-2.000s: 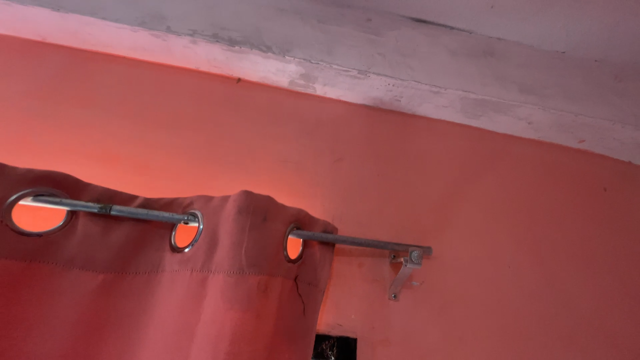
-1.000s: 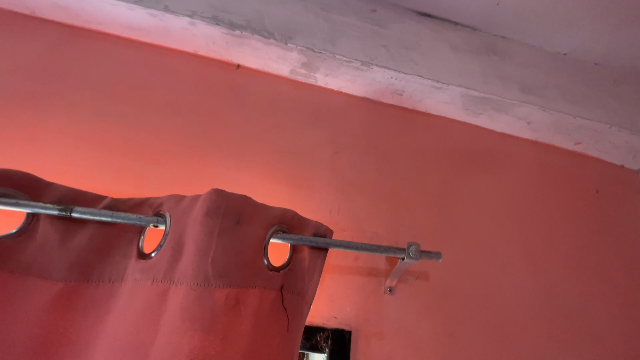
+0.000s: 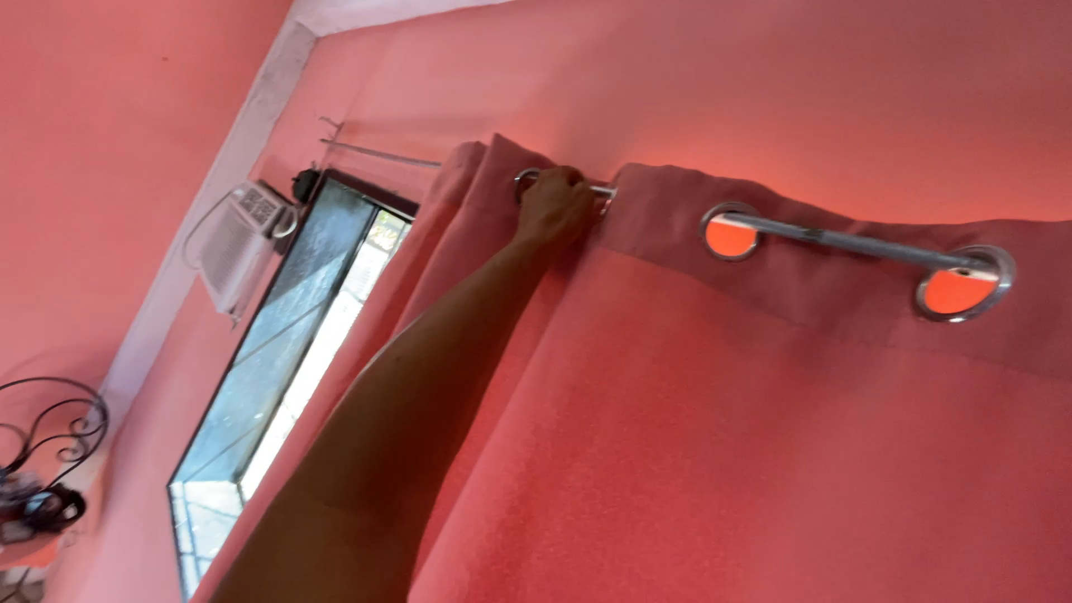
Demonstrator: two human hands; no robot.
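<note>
My left hand (image 3: 554,201) reaches up from the lower left, its fingers closed around the metal curtain rod (image 3: 863,243) between two grommets. Whether it also pinches the cloth cannot be told. The red curtain (image 3: 670,402) hangs from the rod by metal grommets; one grommet (image 3: 526,180) is just left of the hand, and another (image 3: 730,232) lies farther right. Left of the hand, the cloth is gathered in folds. My right hand is out of view.
Left of the curtain, a window (image 3: 310,335) with a dark frame is partly uncovered. A white appliance with a grille (image 3: 243,243) is mounted on the wall beside it. A curled black metal piece (image 3: 71,419) and some unclear items are at the lower left.
The view has swung far left along the rod, bringing the window into sight. My left hand has come into view on the rod; neither earlier frame shows a hand.
</note>
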